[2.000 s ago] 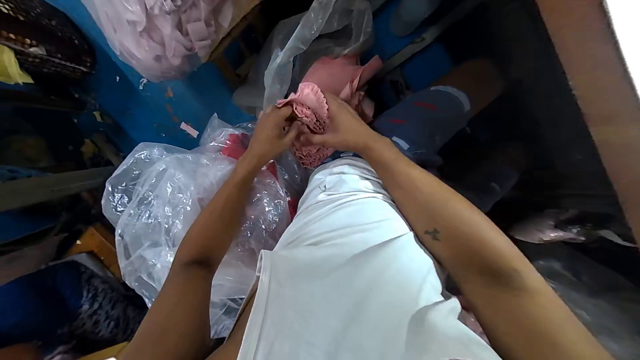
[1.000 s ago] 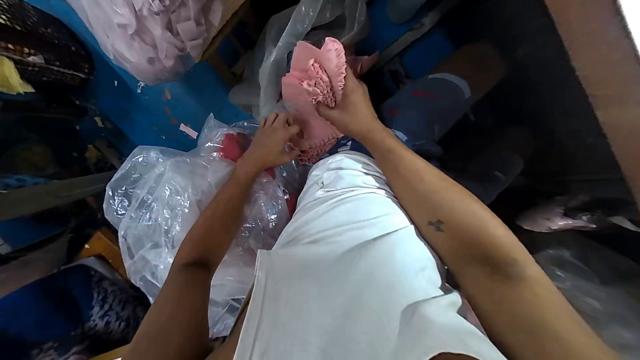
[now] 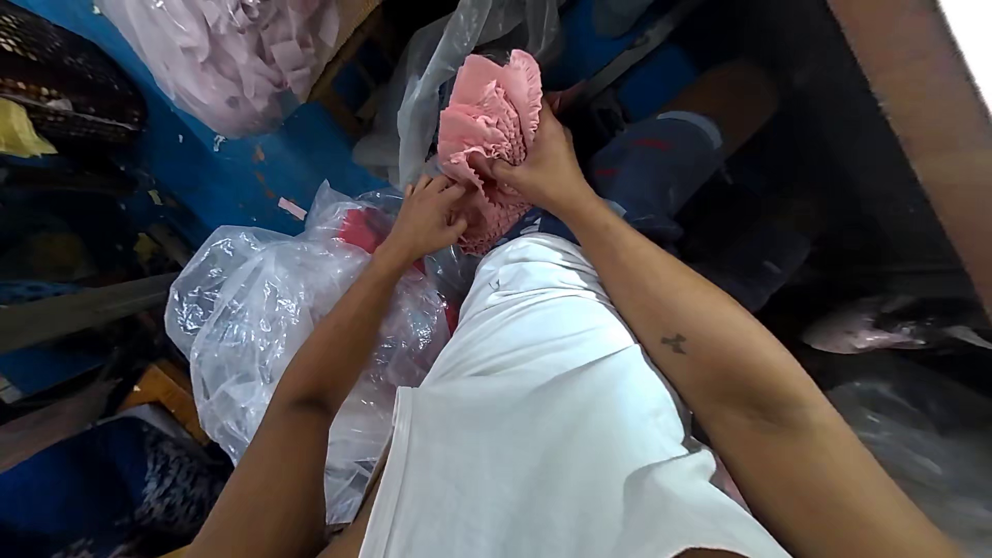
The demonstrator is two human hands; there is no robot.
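A bunch of pink ruffled fabric pieces (image 3: pixel 492 116) is gathered over my lap, near the top middle of the head view. My right hand (image 3: pixel 550 167) grips the bunch from its right side, thumb across the front. At the lower left edge of the same fabric is my left hand (image 3: pixel 430 213), fingers curled against it; whether they pinch it is hard to tell. Clear plastic (image 3: pixel 426 101) hangs just behind the fabric. A large clear plastic bag (image 3: pixel 263 318) with something red inside lies left of my lap, beneath my left forearm.
At the upper left, a clear bag of pale pink fabric pieces (image 3: pixel 232 62) rests on a blue surface (image 3: pixel 194 178) with small scraps. A dark woven container (image 3: pixel 62 77) stands at the far left. A brown edge (image 3: pixel 914 116) runs along the right. Dark blue patterned cloth (image 3: pixel 101 480) lies at the lower left.
The pink fabric, low between both hands two seconds ago, has been raised and fanned out by my right hand. My left hand has stayed near its lower edge.
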